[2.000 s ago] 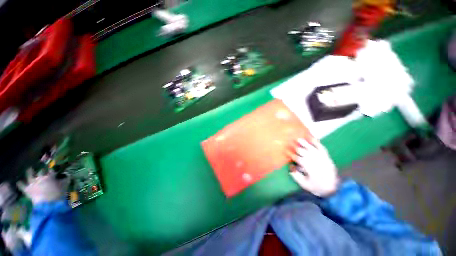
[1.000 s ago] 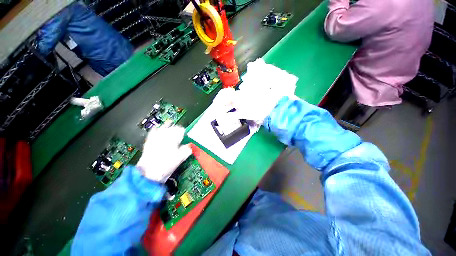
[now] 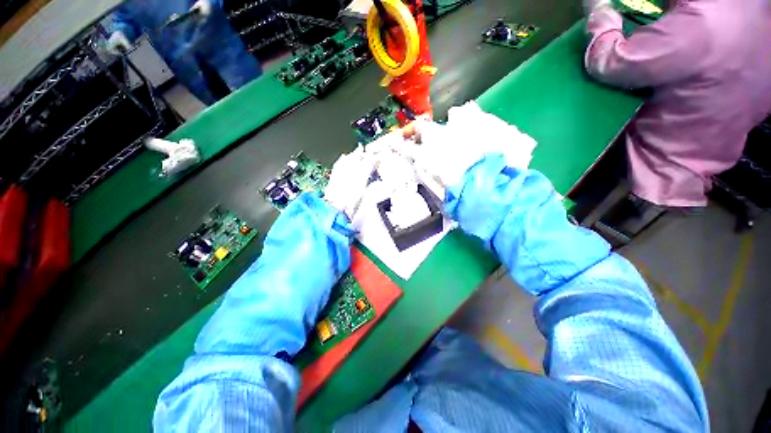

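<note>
Both my hands, in white gloves, are at the white heap of cloth (image 3: 503, 137) behind the open black box (image 3: 414, 230). My left hand (image 3: 348, 178) is at the heap's left side, my right hand (image 3: 452, 159) at its right. Glove and cloth are both white, so I cannot tell what the fingers hold. The box has pale contents and sits on a white paper sheet (image 3: 408, 264). A green circuit board (image 3: 351, 309) lies on the red-orange pad (image 3: 378, 283), partly hidden under my left sleeve.
More circuit boards (image 3: 215, 245) lie on the dark conveyor belt (image 3: 144, 245) beyond the bench. A red-orange stand with a yellow coil (image 3: 394, 51) rises behind the cloth. A person in pink (image 3: 685, 93) is at the right, one in blue (image 3: 199, 51) across the line. Red bins (image 3: 34, 254) are far left.
The circuit board came onto the pad. My left hand has left it and moved forward and right to the cloth. My right hand, earlier on the pad, is at the cloth too.
</note>
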